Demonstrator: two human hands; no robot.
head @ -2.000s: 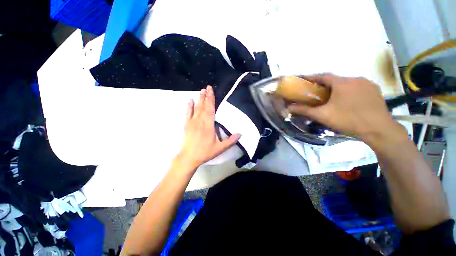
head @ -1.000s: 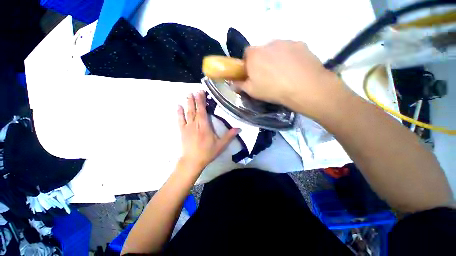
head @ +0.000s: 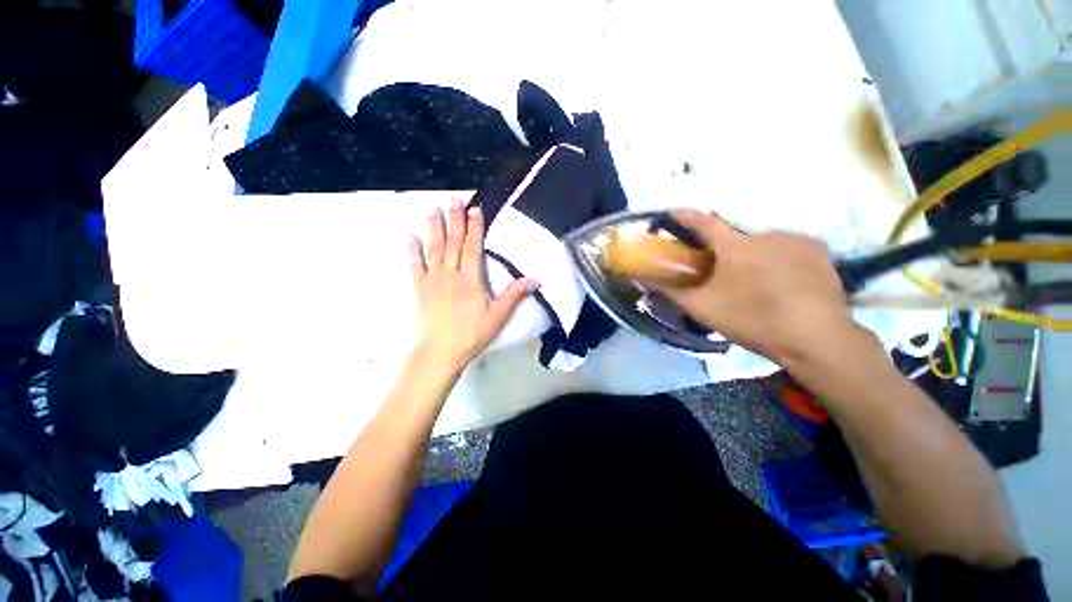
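My right hand (head: 764,282) grips the orange-brown handle of the steam iron (head: 623,276). The iron's tip points left and lies at the right edge of the white curved band (head: 531,253). My left hand (head: 453,288) lies flat with fingers spread on the board at the band's left edge, the thumb reaching to the band's dark edge line. It grips nothing. The black garment body (head: 388,141) with pale specks spreads behind the band. Smooth black cloth (head: 564,188) lies behind and right of the band. The iron covers part of the cloth.
The white padded board (head: 294,271) extends left on the white table (head: 729,106). A blue strip (head: 300,71) and blue crate (head: 200,41) stand at the back left. Black pieces (head: 129,394) hang at the left. A yellow cable (head: 976,176) and dark hose are at the right.
Since one second ago, the iron has moved right, off most of the white band, and its tip has turned left. The band shows again. My left hand stays flat beside it.
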